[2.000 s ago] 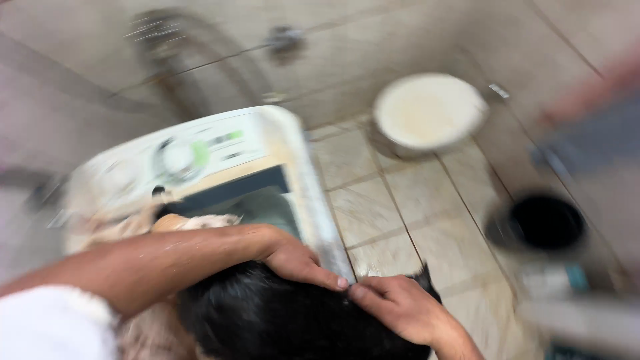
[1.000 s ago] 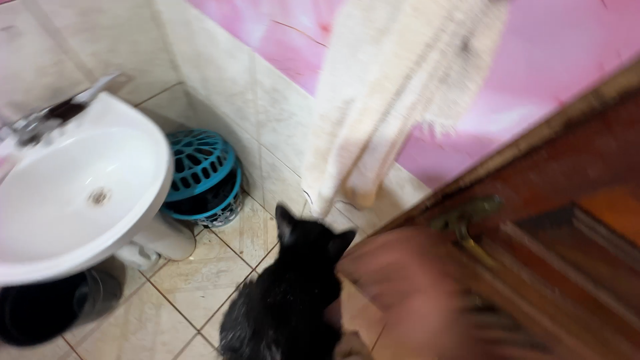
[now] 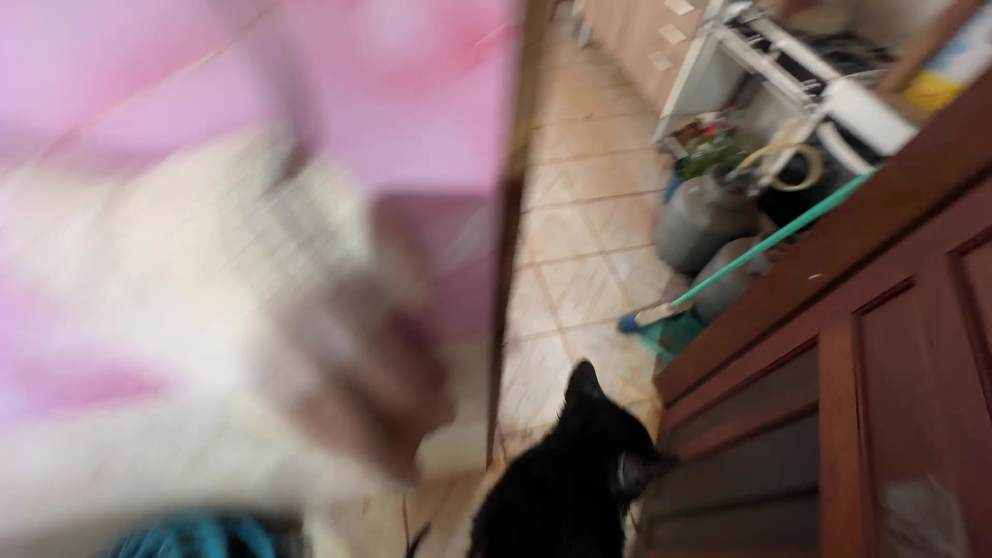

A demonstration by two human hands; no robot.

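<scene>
A heavily blurred hand, which looks like my left hand [image 3: 356, 372], is at the lower end of a cream towel [image 3: 201, 225] against the pink wall. Blur hides whether its fingers grip the cloth. Right of it, a black cat [image 3: 566, 473] with damp-looking fur is seen from above, at the bottom of the view between the wall edge and the wooden door [image 3: 845, 418]. The cat's head points toward the doorway. My right hand is not visible, and what supports the cat cannot be seen.
Beyond the doorway runs a tiled floor [image 3: 581, 225]. Grey gas cylinders [image 3: 701, 221], a potted plant [image 3: 713, 147], a white stove-like frame [image 3: 775, 70] and a green-handled broom [image 3: 775, 236] stand on the right. A blue plastic basket [image 3: 194, 539] shows at the bottom left.
The view has swung right, from the sink toward the doorway. The door now stands open onto another tiled room. The hand seen near the door handle a second ago is no longer there.
</scene>
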